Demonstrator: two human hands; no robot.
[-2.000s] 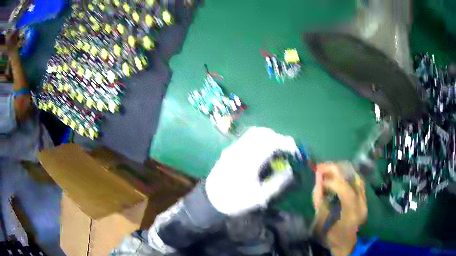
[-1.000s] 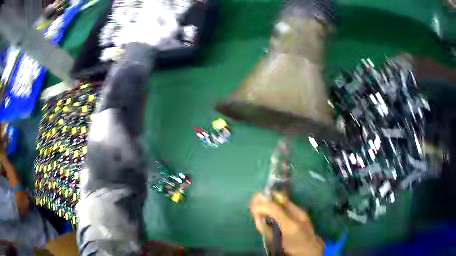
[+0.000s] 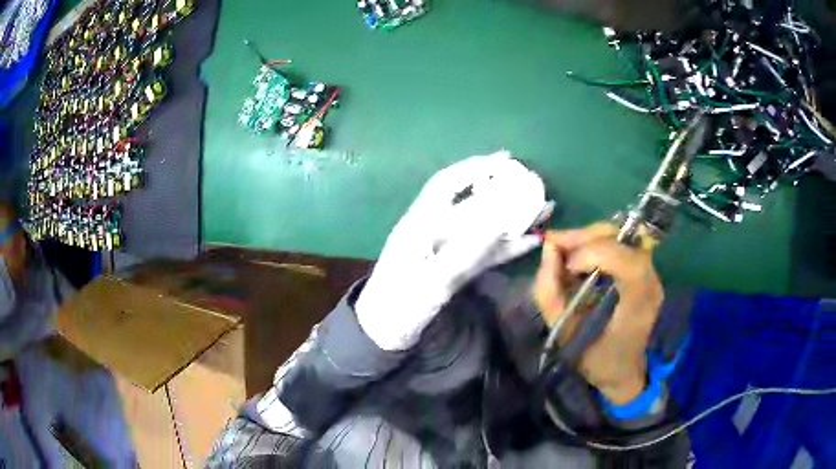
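My left hand [image 3: 458, 229], in a white glove with dark spots, is in front of my lap at the mat's near edge. Its fingertips pinch a small part, mostly hidden, with a red bit [image 3: 540, 235] showing. My right hand [image 3: 610, 293], bare with a blue wristband, is close beside it, its fingertips at the red bit. It also holds the soldering iron [image 3: 655, 197], which slants up and right. Circuit boards [image 3: 284, 105] with red wires lie on the green mat [image 3: 440, 101]; another board [image 3: 392, 11] is at the top edge.
Tangled lead wires with black parts [image 3: 733, 101] lie at the upper right. Rows of yellow-dotted boards [image 3: 92, 119] are on a dark mat at left. An open cardboard box [image 3: 151, 334] is below the bench edge. A cable [image 3: 733, 403] crosses at lower right. Another person's sleeve [image 3: 27, 302] shows at left.
My left hand has come back from the black tray of white parts to meet my right hand. The view has shifted; the tray and most of the fume hood have left it.
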